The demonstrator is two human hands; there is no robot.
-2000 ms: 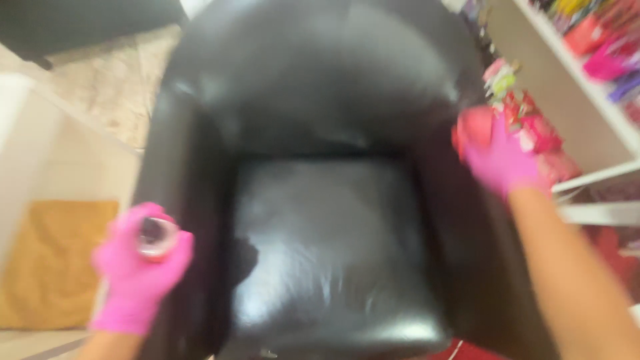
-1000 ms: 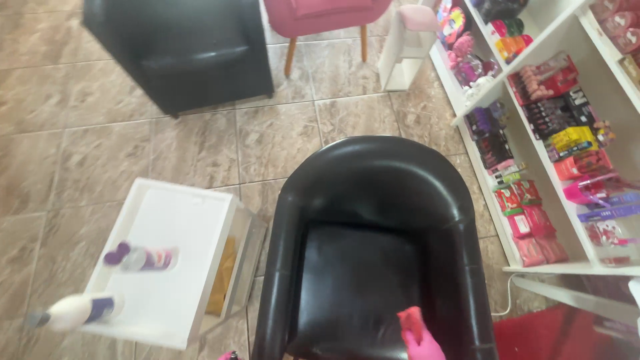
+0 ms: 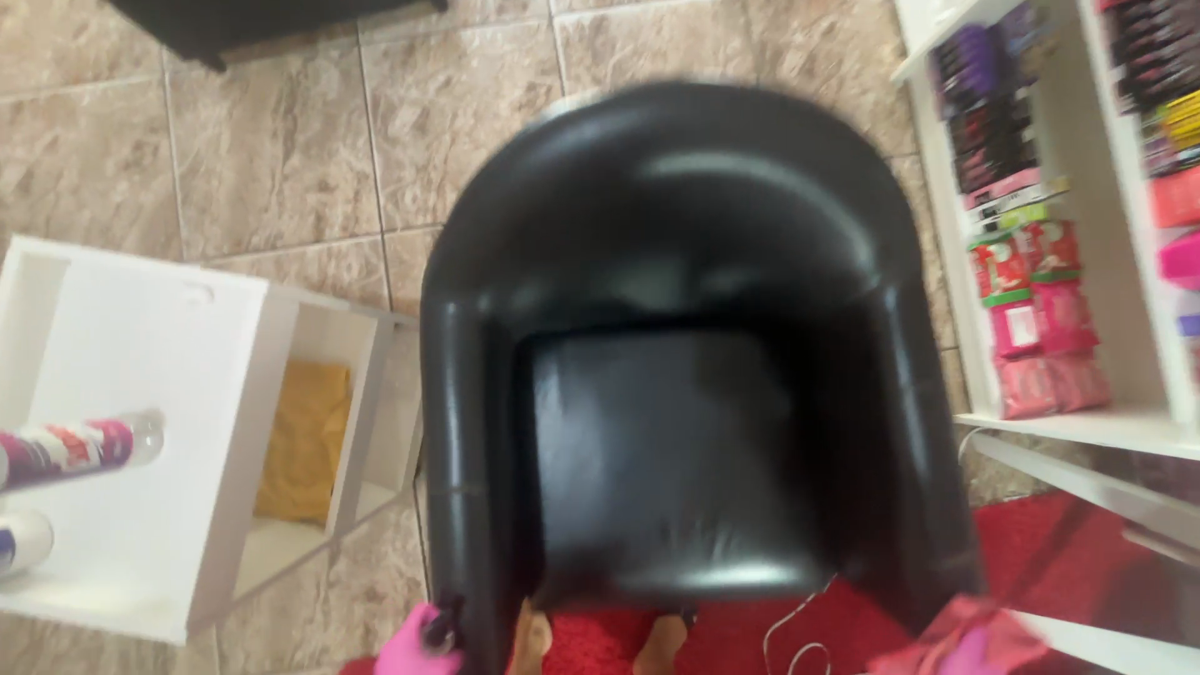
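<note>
A black leather tub armchair (image 3: pixel 666 459) fills the middle of the view, its seat glossy under the light. At the bottom edge, beside the chair's left arm, my left hand (image 3: pixel 417 647) in a pink glove is closed around a small dark-topped container (image 3: pixel 439 636), partly cut off. My right hand (image 3: pixel 975 652), also gloved in pink, holds a crumpled red cloth (image 3: pixel 937 637) by the front of the right arm of the chair; most of that hand is hidden or out of frame.
To the left stands a white cart (image 3: pixel 141 328) bearing bottles (image 3: pixel 84 450), with a folded mustard cloth (image 3: pixel 305 441) on its side shelf. White shelving (image 3: pixel 1116 281) with packaged goods lines the right. A white cord (image 3: pixel 773 633) lies on the red rug (image 3: pixel 731 628). Another black chair (image 3: pixel 253 23) is at top left.
Two seconds ago both hands were higher, over the armchair's two arms; now they are low at the frame's bottom edge. The view has shifted considerably.
</note>
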